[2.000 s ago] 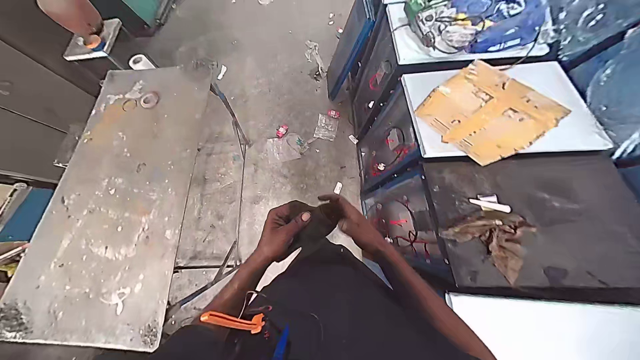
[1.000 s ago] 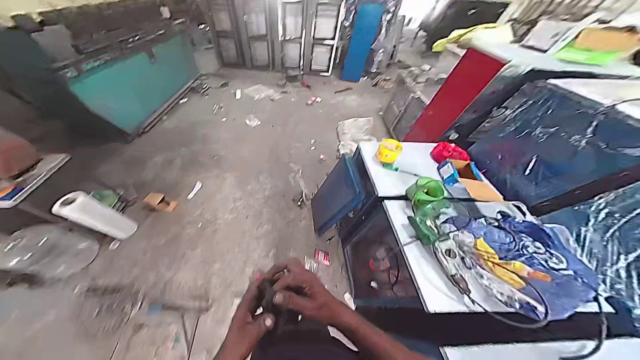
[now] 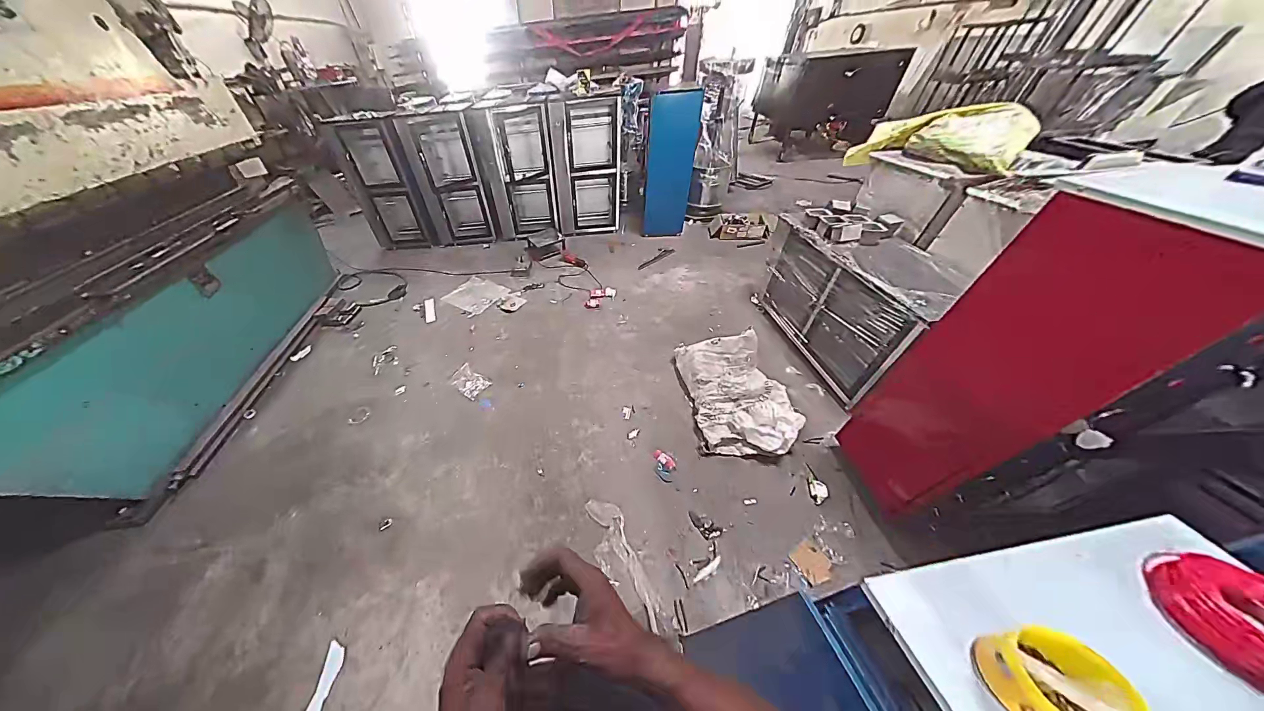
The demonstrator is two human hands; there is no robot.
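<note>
Both my hands are close together at the bottom middle of the view, above the concrete floor. My left hand point(image 3: 484, 657) is curled around a small dark thing point(image 3: 506, 647), blurred and partly hidden by the fingers. My right hand point(image 3: 588, 617) is beside it, its thumb near the dark thing and its fingers raised and bent. Right of my hands is a white-topped cabinet point(image 3: 987, 583), bearing a yellow ring-shaped container point(image 3: 997, 657) and a coil of red wire point(image 3: 1205, 607).
A crumpled white sack point(image 3: 741, 395) lies on the littered floor. A red panel point(image 3: 1047, 346) stands at the right, a teal machine point(image 3: 178, 346) at the left. Framed cabinets point(image 3: 523, 168) and a blue panel point(image 3: 673, 163) are farther back. A power cord point(image 3: 395, 291) lies on the floor.
The view has swung up and away from the bench with the cardboard and now shows the open floor. My right hand's fingers have lifted off the dark thing.
</note>
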